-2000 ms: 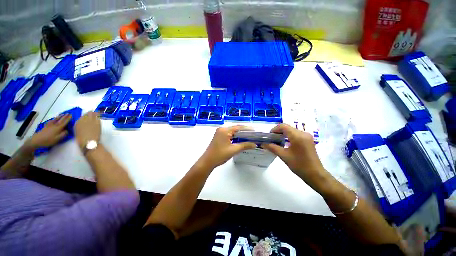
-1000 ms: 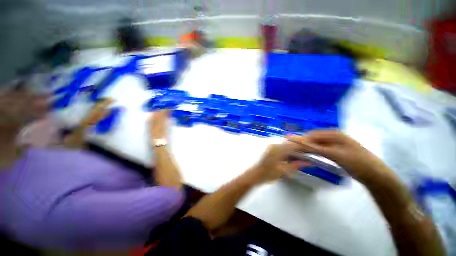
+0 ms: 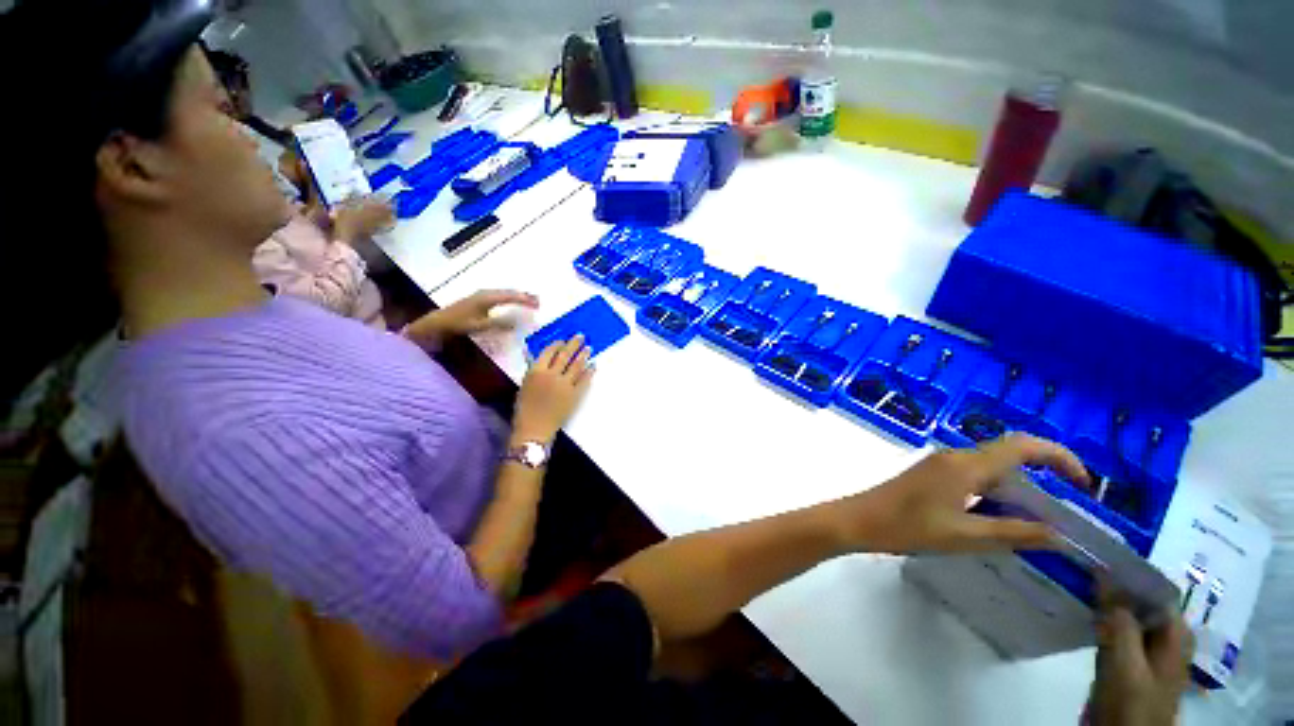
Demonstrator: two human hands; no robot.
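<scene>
A white and blue retail box stands tilted at the lower right, its upper side towards my hands. My left hand holds its upper left end between thumb and fingers. My right hand, partly cut off by the bottom edge, holds its near right end; its fingers are blurred. What is inside the box cannot be made out. A row of blue inner trays with black coiled cables and paired plugs lies beyond, the nearest ones partly hidden by my left hand and the box.
A big blue block stands behind the trays. A printed box lies at right. A person in purple sits at left, hands at a blue tray. A red bottle, a clear bottle and a blue box stack stand farther back.
The view has swung left, so the neighbouring person shows more fully and the trays shift right. Both my hands remain on the box. The neighbour's hands have moved apart around a blue tray.
</scene>
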